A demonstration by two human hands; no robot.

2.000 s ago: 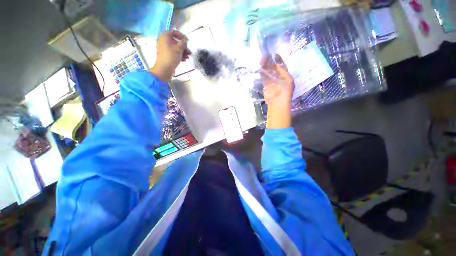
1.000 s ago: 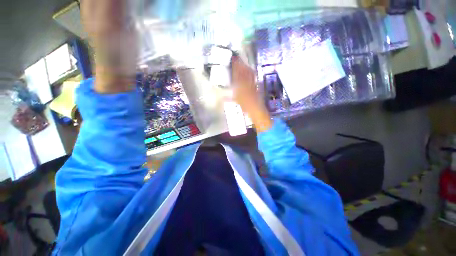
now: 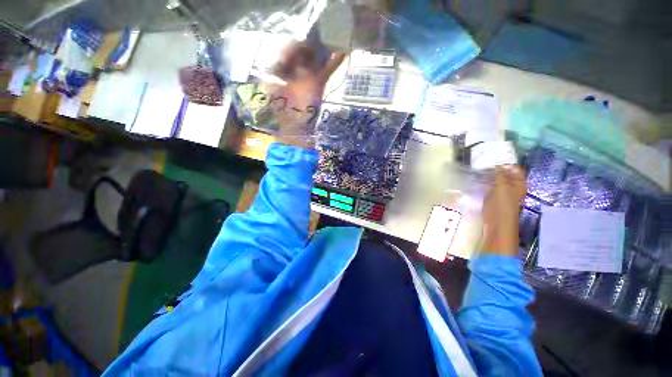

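The counting scale [image 3: 333,211] stands in front of me with green lit displays. Small metal parts [image 3: 355,175] cover its pan. A greyish translucent bag or film [image 3: 361,131] lies over the back of the pile; its contents are unclear. My left hand [image 3: 301,77] is blurred above the bench behind and left of the scale, with clear plastic [image 3: 276,26] beyond it. Whether it grips anything is unclear. My right hand [image 3: 505,184] is blurred right of the scale, its fingertips at a white slip [image 3: 492,154]; a grip cannot be made out.
A white phone or card [image 3: 440,233] lies at the bench front. Clear ribbed trays [image 3: 637,247] carry a white sheet [image 3: 581,238] at right. A calculator [image 3: 370,77] and a light blue folder [image 3: 435,44] are behind the scale. A bag of reddish-brown parts [image 3: 201,85] is at left. A chair [image 3: 147,213] stands below left.
The view has swung left, showing more of the left bench. My left hand now shows beyond the scale's left side. My right hand remains near the white slip. The translucent piece now shows on the pile.
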